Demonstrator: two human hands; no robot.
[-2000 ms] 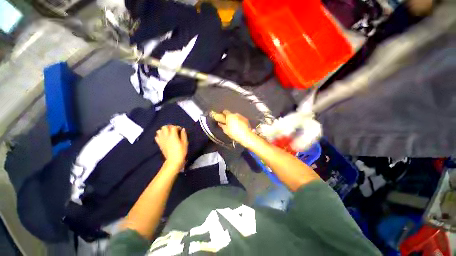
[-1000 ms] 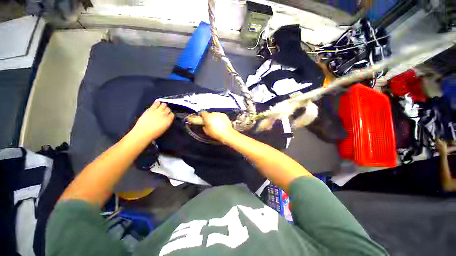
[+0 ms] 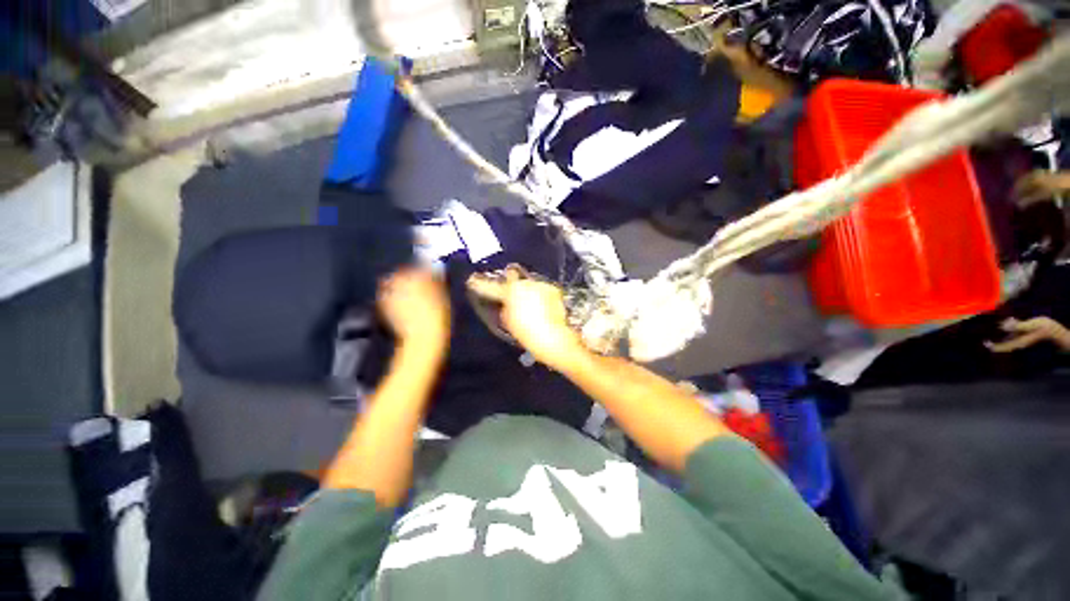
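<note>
A dark garment piece with white parts (image 3: 472, 231) lies bunched over the right part of a dark padded board (image 3: 252, 303), whose rounded left end shows bare. My left hand (image 3: 413, 308) is blurred and on the garment's left part; its fingertips are unclear, so I cannot tell if it pinches cloth. My right hand (image 3: 530, 308) is closed around the tan handle of the iron (image 3: 491, 308), which sits on the dark cloth. A whitish wrapped hose (image 3: 810, 209) runs to the iron from the upper right, with a thick pale bundle beside my right hand.
A blue block (image 3: 366, 127) stands behind the board. A black-and-white garment heap (image 3: 640, 129) lies beyond the iron. A red basket (image 3: 909, 223) is at right, with another person's hands (image 3: 1033, 337) past it. A blue basket (image 3: 798, 429) is below the table edge. Black-and-white cloth (image 3: 131, 505) hangs lower left.
The garment has shifted right and bunched up, baring the board's rounded left end. My left hand has moved in closer to my right hand, which still holds the iron. The camera view has turned.
</note>
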